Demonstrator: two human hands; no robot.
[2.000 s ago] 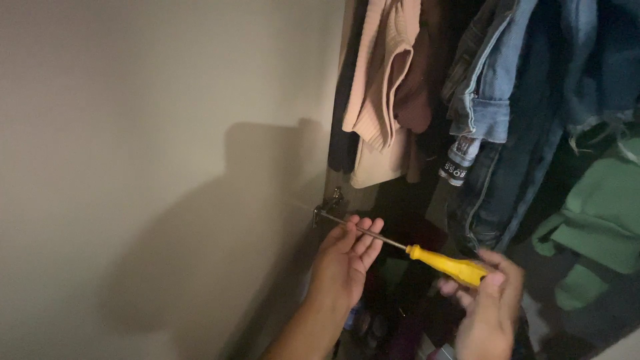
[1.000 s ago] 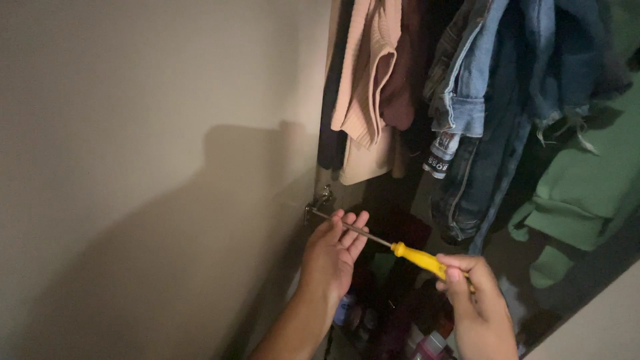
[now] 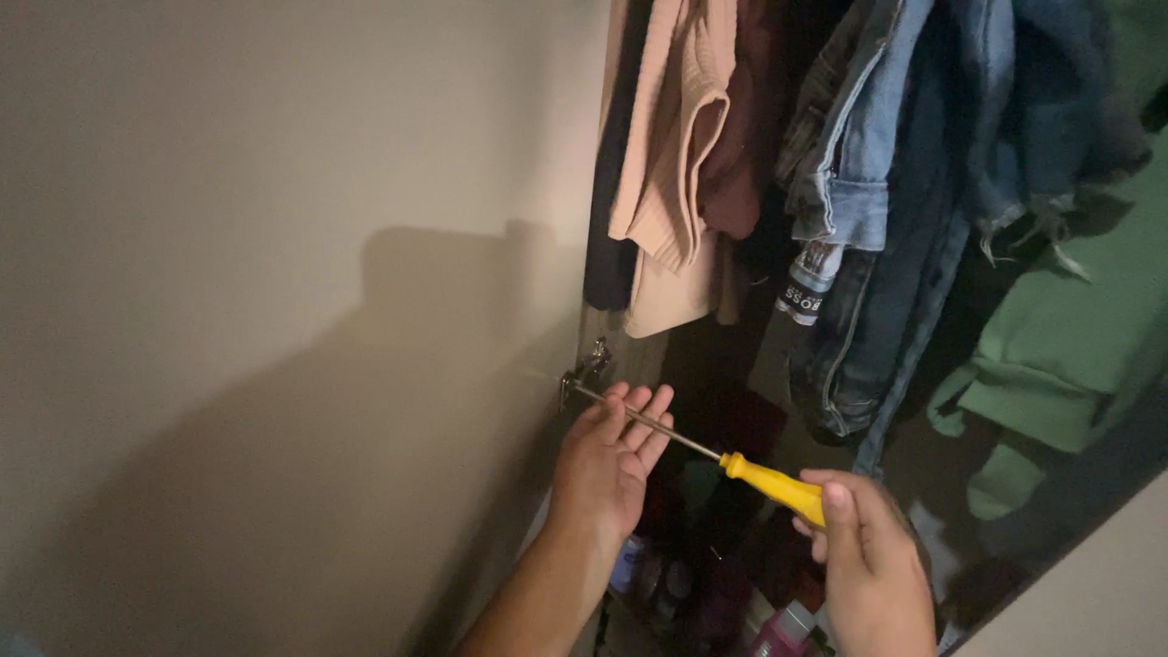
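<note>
A screwdriver with a yellow handle [image 3: 776,488] and a long metal shaft slants across the lower middle of the head view. My right hand [image 3: 871,557] grips the end of its handle. Nearer the tip, my left hand [image 3: 611,456] steadies the shaft between thumb and fingers, its other fingers spread. The tip meets a metal cabinet hinge [image 3: 584,370] at the edge of the pale door panel [image 3: 274,274]. The contact between tip and screw is too small to make out.
Peach garments [image 3: 671,182], blue jeans [image 3: 862,201] and green clothing [image 3: 1049,365] hang inside the dark wardrobe, above and right of my hands. Below them, a pink bottle [image 3: 780,630] stands among several dim items. A pale surface [image 3: 1086,584] fills the lower right corner.
Both hands stay on the screwdriver, its tip still at the hinge. The fingers of my right hand have changed their hold on the handle.
</note>
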